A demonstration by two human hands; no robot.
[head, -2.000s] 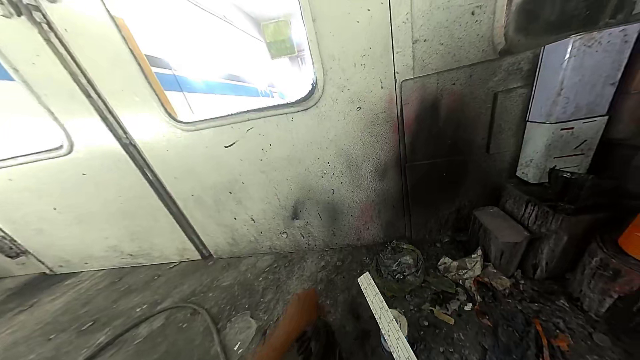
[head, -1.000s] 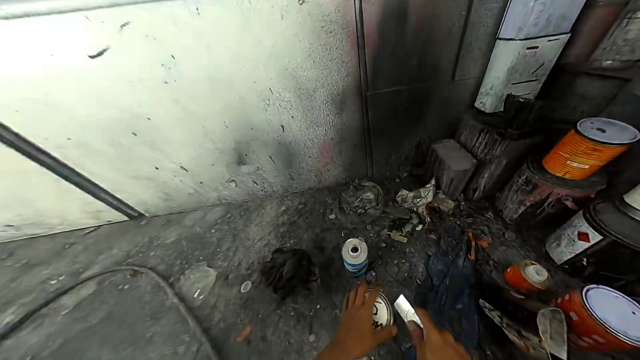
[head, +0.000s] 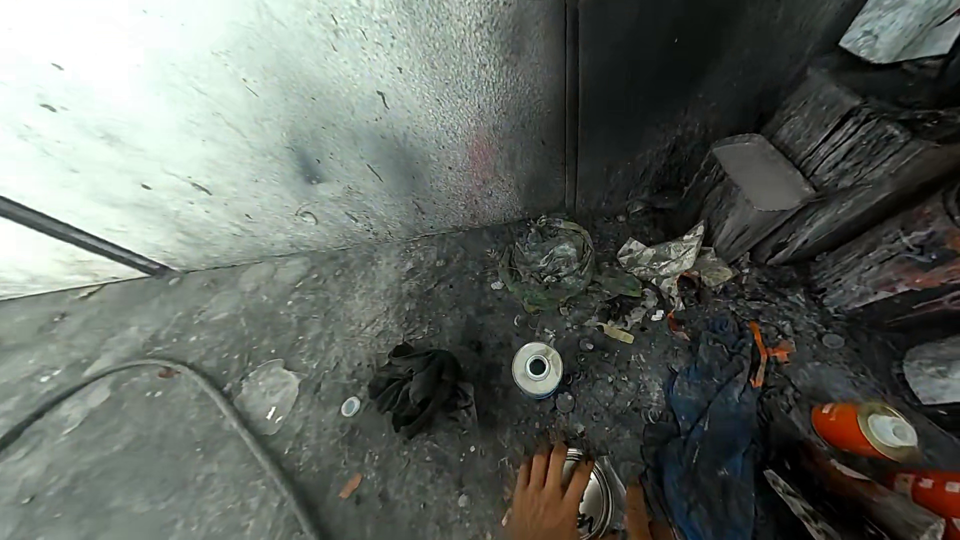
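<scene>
At the bottom centre my left hand [head: 546,491] lies palm down, its fingers slightly apart and resting on the rim of a round metal tin [head: 598,501] with a shiny lid. My right hand [head: 637,514] is at the tin's other side, largely cut off by the frame's bottom edge; what it holds is hidden. Thin clear plastic shows between the tin and that hand. Beyond the tin stands an open-necked metal can [head: 538,370] with a pale top. A crumpled black cloth [head: 420,386] lies to its left on the dirty floor.
A hose [head: 240,431] curves across the floor at left. Ahead rises a pale painted metal panel [head: 360,127]. Crumpled plastic [head: 551,259], a dark blue cloth [head: 712,427], an orange can [head: 862,430] and wooden blocks [head: 765,172] lie towards the right.
The view has tilted down towards the floor. The white strip seen by my right hand a second ago no longer shows. My left hand remains at the tin.
</scene>
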